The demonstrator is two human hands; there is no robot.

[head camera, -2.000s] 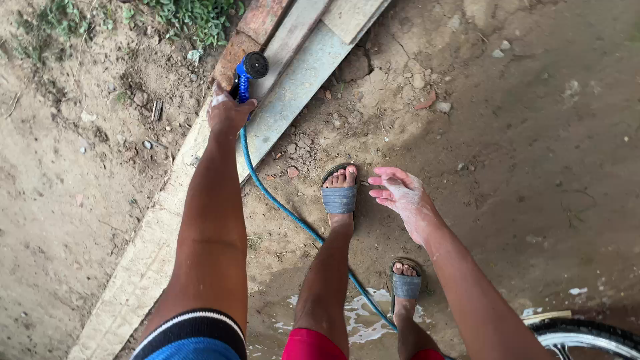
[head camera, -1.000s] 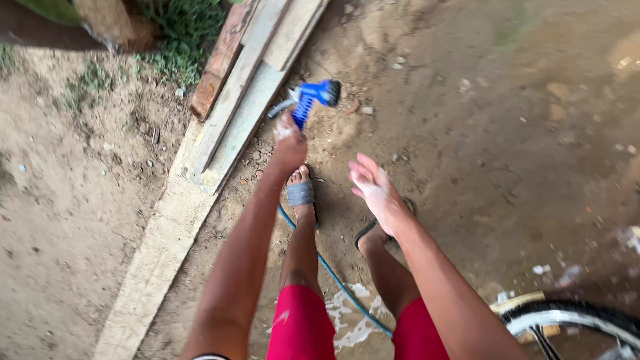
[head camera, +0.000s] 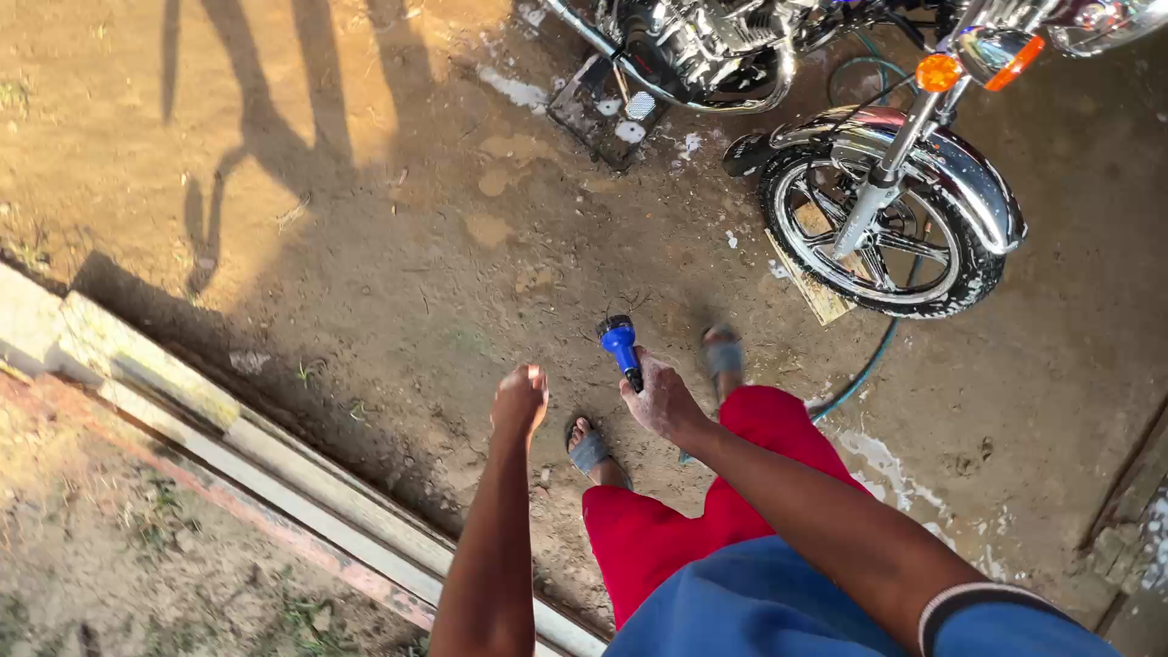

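Observation:
A blue hose spray nozzle [head camera: 619,343] with a black head is gripped in my right hand [head camera: 664,398], which has foam on it. The nozzle head points up and to the left. To its left, my left hand [head camera: 520,400] is closed with nothing visible in it. A teal hose [head camera: 862,379] curves over the ground from behind my legs toward the motorcycle. The motorcycle's front wheel [head camera: 871,242] carries white foam on its tire and stands by a wooden board [head camera: 826,301].
The motorcycle's engine [head camera: 712,50] is at the top. Long wooden planks [head camera: 310,474] run diagonally at lower left. Foamy water [head camera: 885,465] lies on the dirt at right. My sandalled feet are just beyond my hands, the right one blurred.
The nozzle has passed from my left hand to my right hand. My left hand, earlier around the nozzle, is now closed beside it. The view has swung widely to the motorcycle.

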